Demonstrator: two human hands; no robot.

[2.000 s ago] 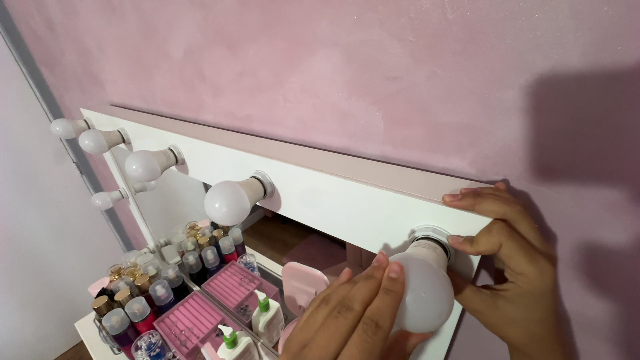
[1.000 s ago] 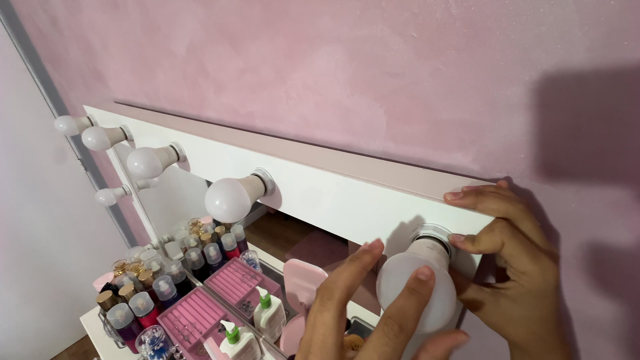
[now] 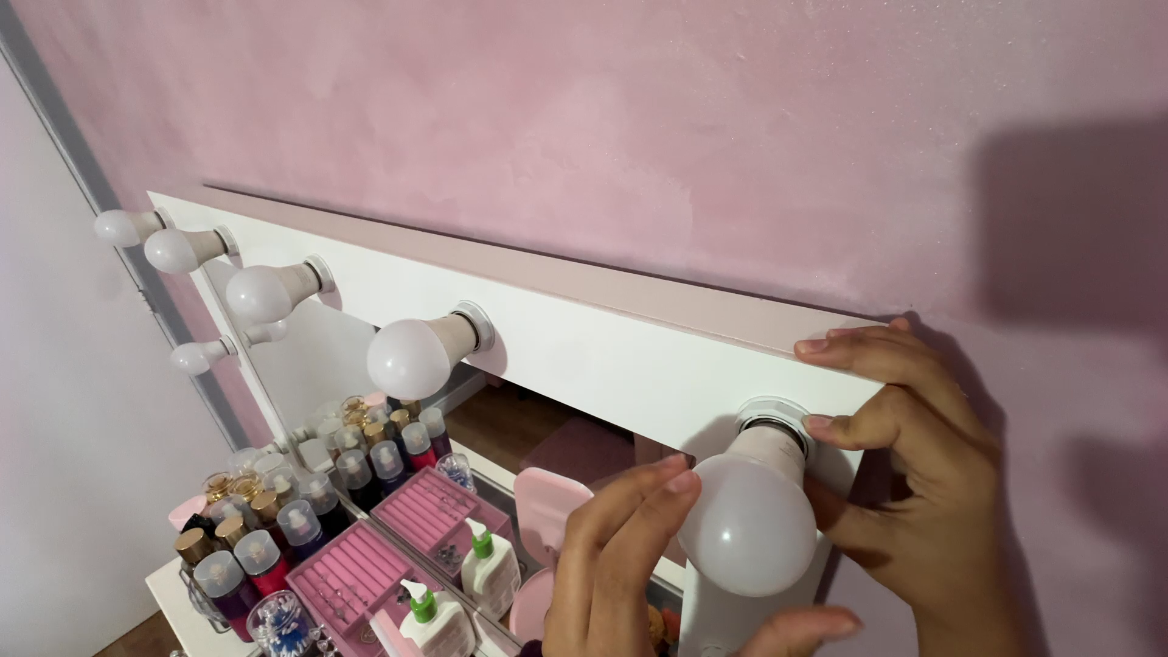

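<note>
A white light bulb [image 3: 748, 525] sits in the round socket [image 3: 776, 415] at the near right corner of a white vanity mirror frame [image 3: 584, 356]. My left hand [image 3: 630, 566] is at the bulb's left side, fingertips at the glass and thumb spread below it; whether they touch is unclear. My right hand [image 3: 922, 465] grips the frame's corner, with fingers over the top edge and one fingertip beside the socket. Another bulb [image 3: 411, 358] is mounted farther left along the frame, with several more beyond it.
Below the frame stand body mist bottles [image 3: 260, 557], a pink jewellery box [image 3: 342, 575], a white pump bottle with a green collar [image 3: 438, 625] and a cotton swab jar [image 3: 281, 625], all near the mirror glass [image 3: 319, 365]. A pink wall [image 3: 584, 137] rises behind.
My left hand's fingers have shifted from the front of the bulb to its left side, with the thumb spread apart. My right hand has stayed on the frame corner.
</note>
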